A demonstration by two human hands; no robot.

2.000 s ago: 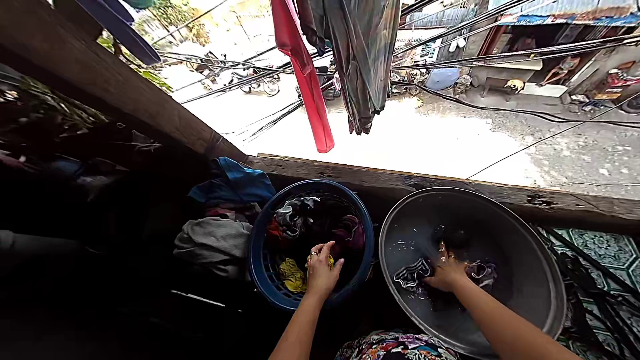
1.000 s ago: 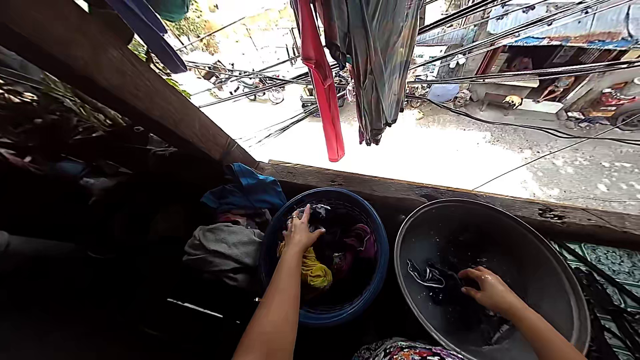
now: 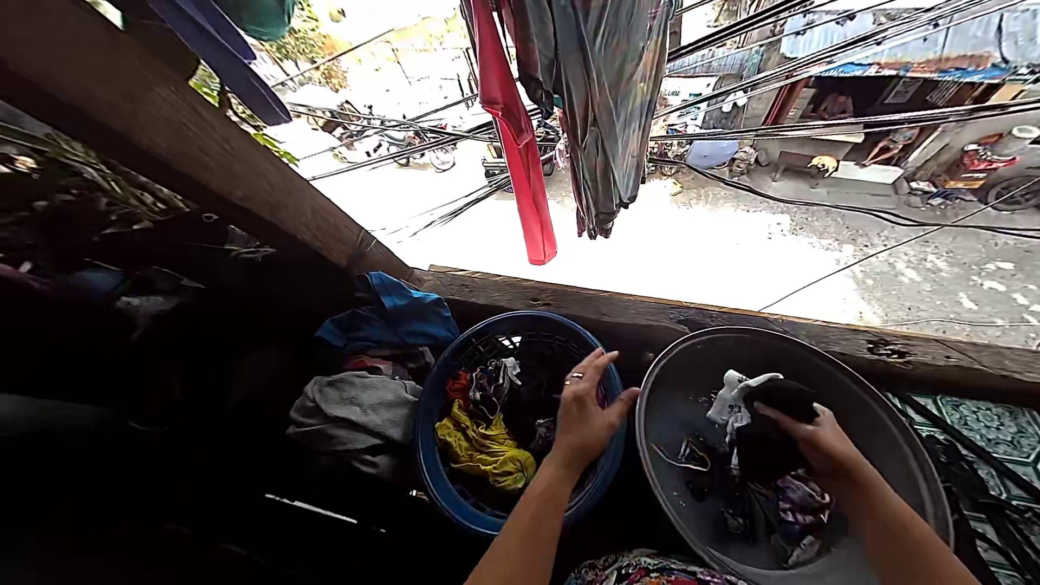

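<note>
My left hand [image 3: 587,410], with a ring on one finger, is over the right rim of a blue plastic laundry basket [image 3: 428,455], fingers apart and nothing seen in them. Inside the basket lie a yellow cloth [image 3: 483,447], an orange cloth [image 3: 458,388] and dark garments. My right hand [image 3: 821,443] grips a black cloth [image 3: 776,422] above a wide grey metal basin [image 3: 873,406]. A white cloth [image 3: 730,396] hangs beside the black one, and a patterned purple cloth [image 3: 803,504] lies lower in the basin with other dark pieces.
A wooden ledge [image 3: 650,313] runs behind both containers, meeting a slanted beam [image 3: 179,154]. Grey cloth [image 3: 357,414] and blue cloth [image 3: 398,317] are heaped left of the basket. A red garment [image 3: 520,162] and dark garments [image 3: 609,106] hang above the ledge. Beyond are cables and a street.
My left hand has moved from over the basket's inside to its right rim. My right hand, low in the basin before, now holds up the black cloth. White cloth now shows in the basin.
</note>
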